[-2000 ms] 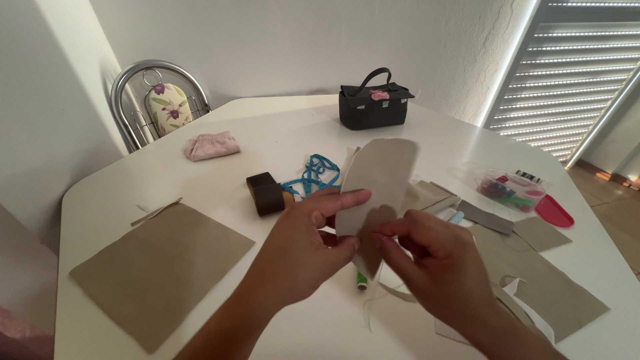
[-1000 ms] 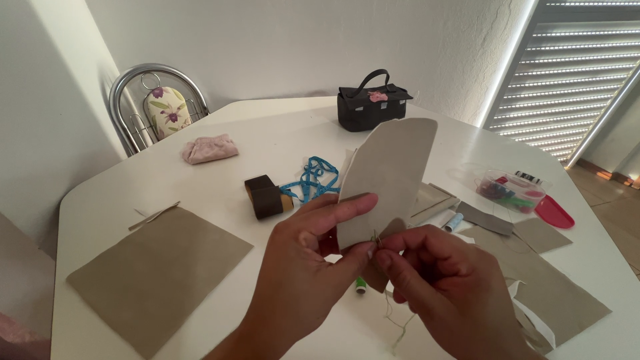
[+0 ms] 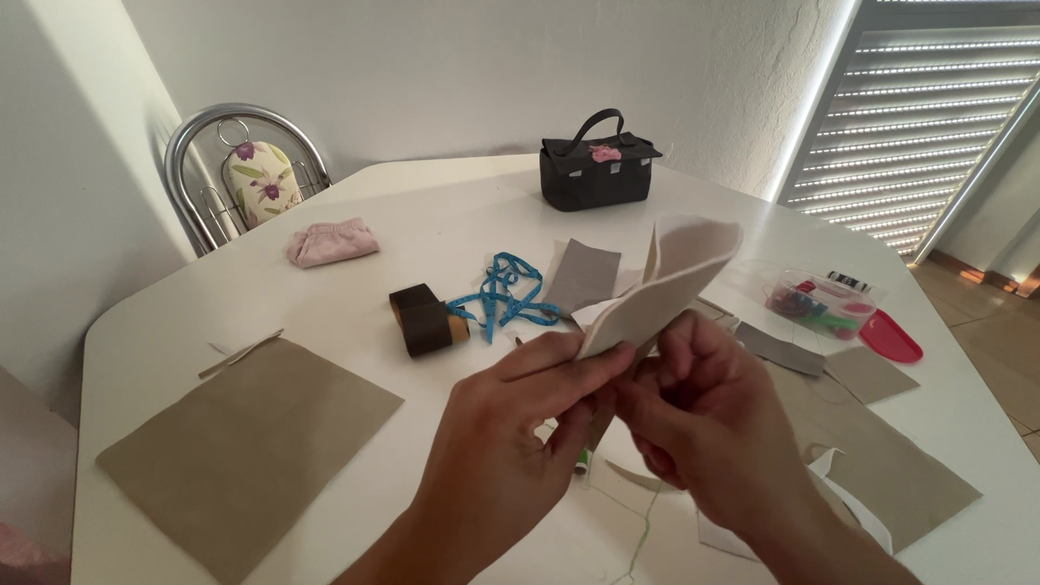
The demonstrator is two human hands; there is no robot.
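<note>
Layered pieces of light beige fabric [image 3: 662, 284] are held up above the middle of the table, seen almost edge-on. My left hand [image 3: 520, 426] grips their lower left edge between thumb and fingers. My right hand [image 3: 703, 406] pinches at the lower edge close beside it; whether a needle is between those fingertips is hidden. A pale green thread [image 3: 646, 528] hangs below the hands. Partly behind my left hand lies a green thread spool [image 3: 582, 461]. A blue measuring tape [image 3: 508, 296] lies in loose loops beyond my left hand, beside a dark brown rolled strip [image 3: 422, 321].
On the white table [image 3: 455, 199] are a large beige fabric piece [image 3: 252, 455] at left, more beige pieces [image 3: 886, 463] at right, a folded pink cloth [image 3: 333, 242], a black handbag [image 3: 597, 175], a clear plastic box [image 3: 821, 305] of sewing supplies and a pink lid [image 3: 891, 335]. A metal chair [image 3: 244, 179] stands behind.
The beige pieces, shown broad side on earlier, have turned nearly edge-on and their upper parts stand apart. Both hands stay at their lower edge.
</note>
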